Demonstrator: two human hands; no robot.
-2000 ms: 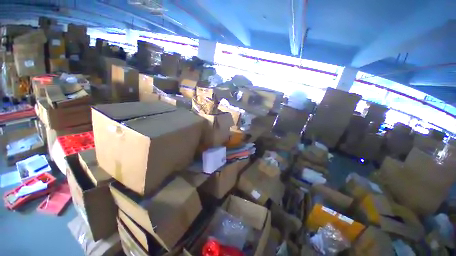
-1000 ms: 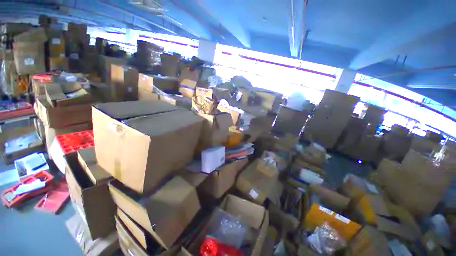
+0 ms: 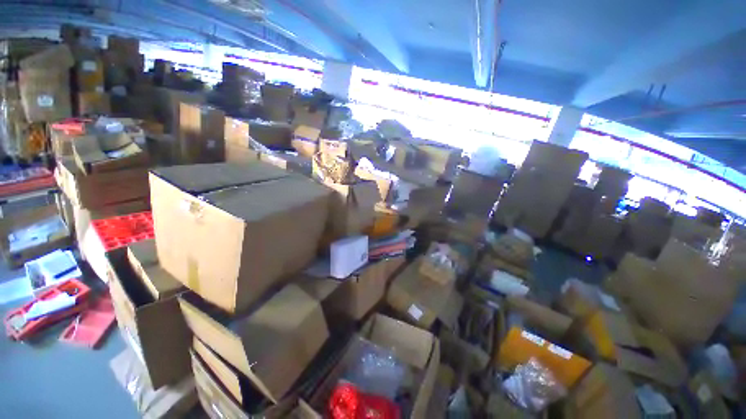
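Note:
Neither of my hands is in view. Nearest in front is an open carton (image 3: 421, 356) at the bottom centre, with its flaps up. In it lie a crinkled clear plastic bag (image 3: 375, 368) and a bright red bundle (image 3: 360, 404), cut off by the lower edge. To its left, a large closed carton (image 3: 237, 233) sits on top of other open cartons. A small white box (image 3: 349, 256) stands beside the large carton, on another carton.
An orange-yellow carton (image 3: 544, 353) with white labels lies at the right, with clear plastic before it. Red trays (image 3: 49, 309) and white items lie on the blue-grey floor (image 3: 57, 376) at the left. Heaped cartons fill the middle and back, up to bright windows.
The view has shifted very slightly. The cartons and other things stay in the same places, and no hand has come into view.

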